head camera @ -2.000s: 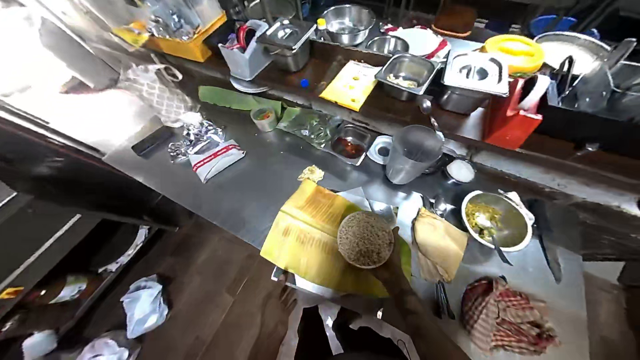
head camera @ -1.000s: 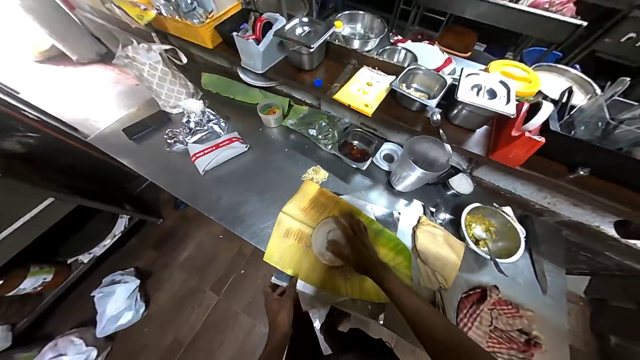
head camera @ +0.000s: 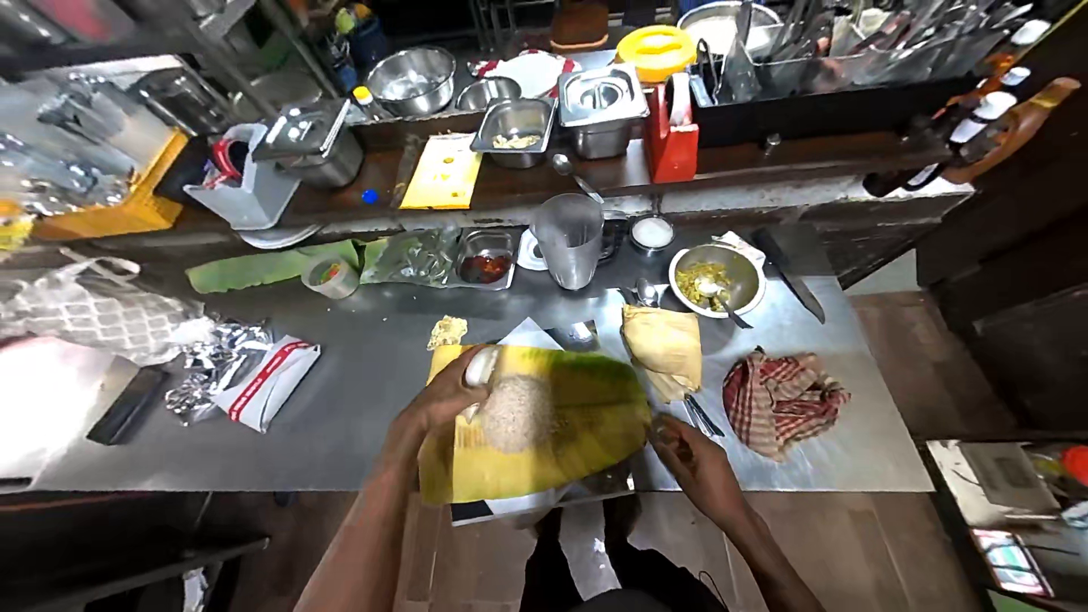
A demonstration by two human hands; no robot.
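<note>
A banana leaf [head camera: 586, 416], yellow with a green upper edge, lies over paper near the counter's front. On its left half sits a rounded mound of grainy, pale brown food [head camera: 517, 412], apparently rice. My left hand [head camera: 444, 398] is at the mound's left side, gripping a white bowl [head camera: 481, 367] that is partly hidden by the fingers. At the leaf's right end is my right hand [head camera: 690, 455], its fingers partly curled; whether they grip the leaf edge cannot be told. Folded brown leaf or paper [head camera: 665, 347] lies beyond that hand.
Right of the leaf are a checked cloth [head camera: 780, 401], a bowl of yellow-green food [head camera: 716, 280] with a spoon, and a knife [head camera: 795, 280]. Behind stand a clear jug [head camera: 569, 240] and a metal tray of red food [head camera: 485, 257]. Crumpled foil [head camera: 212, 357] lies left.
The bowl was upright and full in my right hand, then upside down on the leaf. Now the mound stands uncovered and the bowl is in my left hand. My right hand has moved to the leaf's right end.
</note>
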